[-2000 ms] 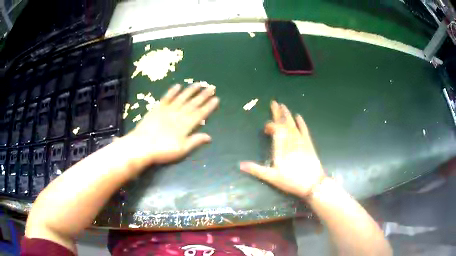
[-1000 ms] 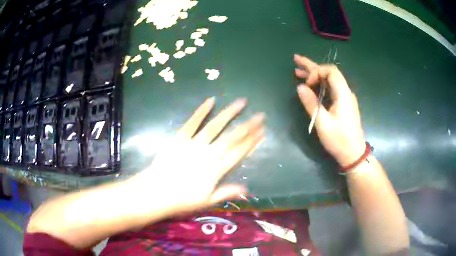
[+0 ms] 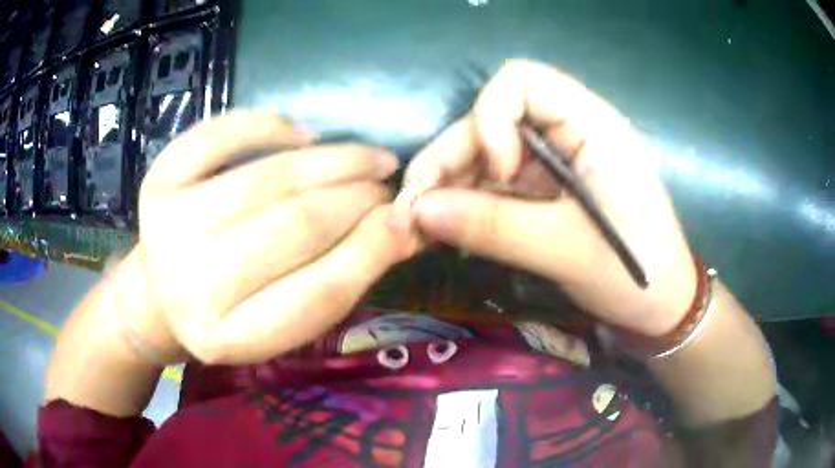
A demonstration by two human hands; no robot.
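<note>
My left hand (image 3: 265, 242) is in the middle left of the view, its fingers bent together. My right hand (image 3: 586, 201) is to the right of it and holds dark tweezers (image 3: 586, 208) that lie slanted across the palm. The thumb and finger tips of both hands meet near the centre, over the bench's front edge. Something small and pale may be pinched there, but the fingertips and blur hide it.
The black blister tray (image 3: 131, 110) with housings in its pockets is at the left, near my left hand. The shiny green bench mat (image 3: 742, 146) lies beyond and to the right. My dark red clothing is below the hands.
Both hands have come together near my body, and the left fingers have closed from spread. The view has tilted down, so the pale pieces and the phone are out of it.
</note>
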